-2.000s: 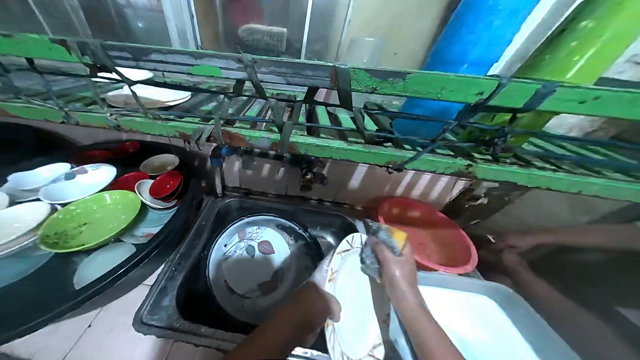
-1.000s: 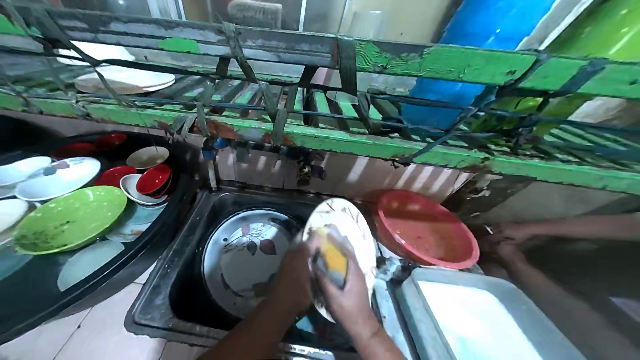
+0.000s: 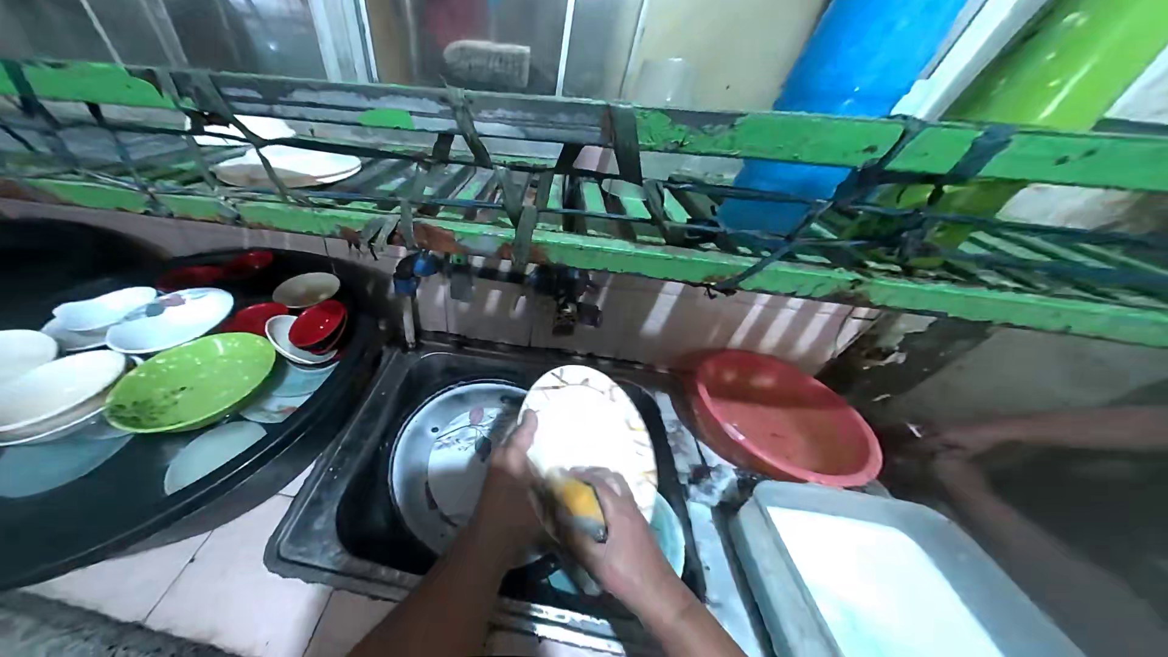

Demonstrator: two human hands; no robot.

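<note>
My left hand [image 3: 516, 456] grips the left edge of a white oval plate [image 3: 584, 420] with a patterned rim, tilted above the sink. My right hand [image 3: 611, 525] holds a yellow sponge [image 3: 579, 499] with a grey side against the lower part of the plate's face. Below them, in the black sink [image 3: 365, 493], lies a round metal tray [image 3: 415, 465] with a floral pattern. Part of a light blue-green dish [image 3: 671, 534] shows under the plate at the right.
At left, a large black tub [image 3: 310, 411] holds white dishes, a green plate [image 3: 196, 379] and red bowls [image 3: 318, 326]. A red basin [image 3: 785, 420] and a grey rectangular tub [image 3: 958, 538] stand right. A green slatted rack [image 3: 776, 265] crosses above the faucet [image 3: 566, 315]. Another person's arms [image 3: 1031, 433] show at right.
The sponge in my right hand has gone from the plate's upper right, two seconds ago, to its lower part. The plate has moved from the sink's near right part to farther back over it.
</note>
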